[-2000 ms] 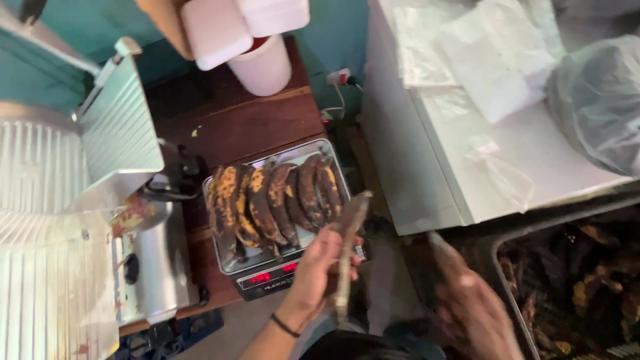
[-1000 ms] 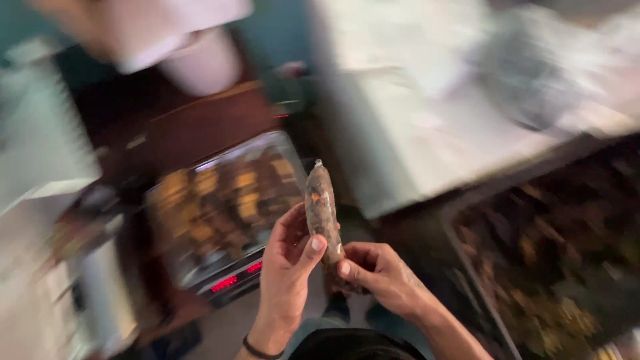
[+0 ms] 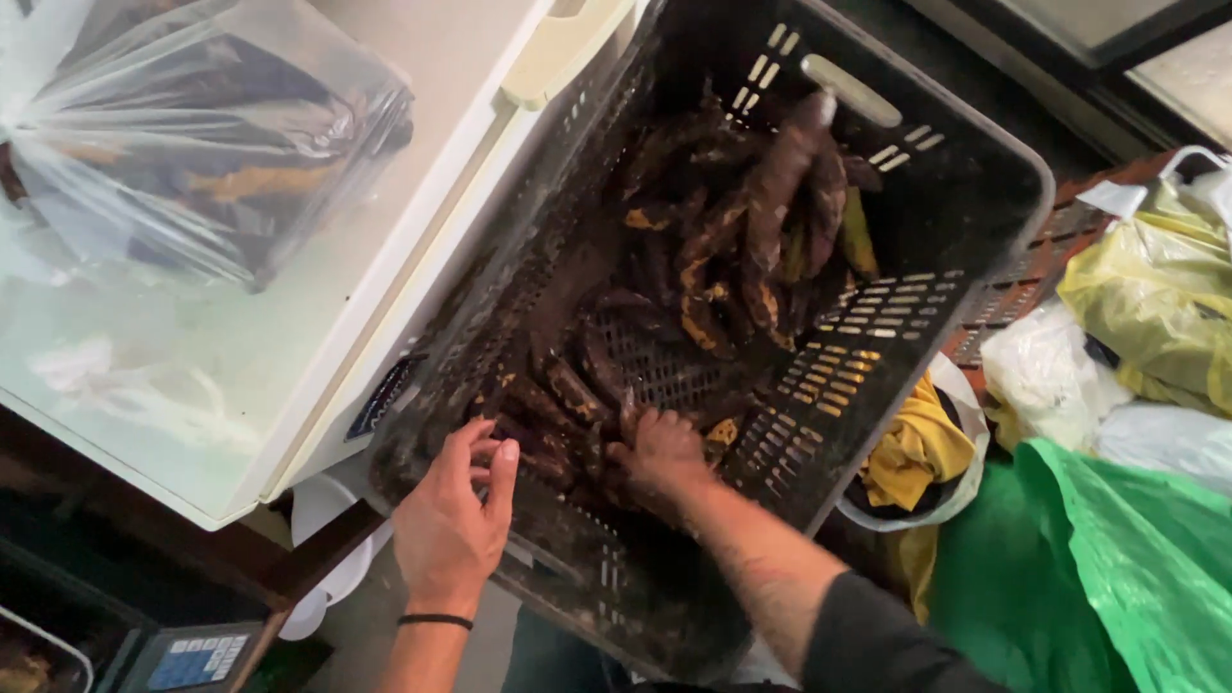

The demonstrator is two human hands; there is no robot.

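Note:
Dark, overripe plantains (image 3: pixel 789 202) lie in a black perforated plastic crate (image 3: pixel 943 125), heaped toward its far end, with others at the near end. My right hand (image 3: pixel 664 452) reaches down among the near plantains, its fingers curled; whether it grips one is hidden. Over the crate's near left corner, my left hand (image 3: pixel 457 510) holds nothing, its fingers apart and slightly bent. A black band circles the left wrist.
A white chest freezer (image 3: pixel 318 385) borders the crate's left side, with a clear plastic bag of plantains (image 3: pixel 221 144) on top. To the right are a bucket with a yellow cloth (image 3: pixel 919 448), a green plastic bag (image 3: pixel 1136 558) and other bags. Part of a scale (image 3: pixel 197 659) shows at lower left.
The view has swung right to the crate. My hands, together on a plantain one second ago, are now apart; the left has let go, and the right is down inside the crate.

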